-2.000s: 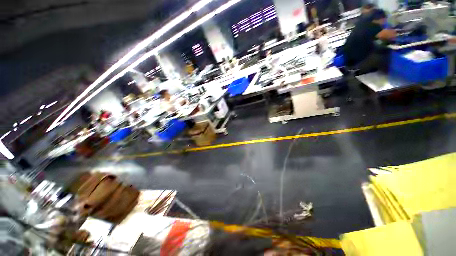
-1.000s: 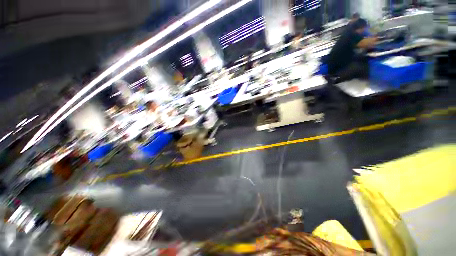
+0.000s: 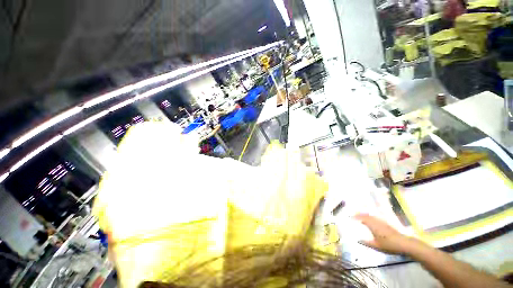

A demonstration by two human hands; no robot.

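Note:
A large yellow panel (image 3: 169,247), overexposed to white in its upper part, is raised in front of me at left centre. My left hand is not in view. My right hand (image 3: 385,235) reaches in from the lower right with fingers apart, over the white machine table (image 3: 360,256), and nothing shows in it. The sewing machine head (image 3: 400,160), with a red logo, is behind my hand. A white piece with yellow edges (image 3: 464,194) lies to the right of the head, beside the brown-gold strip (image 3: 444,167).
Red-handled snips or tweezers (image 3: 387,129) lie on the machine head. A small brown spool (image 3: 441,99) is behind it on the right. Yellow cloth piles (image 3: 469,36) are at the upper right. Blue bins (image 3: 239,117) and workstations line the background. Hair crosses the bottom edge.
The view has swung from the aisle to the sewing machine. Yellow panels were at the right edge; yellow material now fills left centre. My right hand has come into view.

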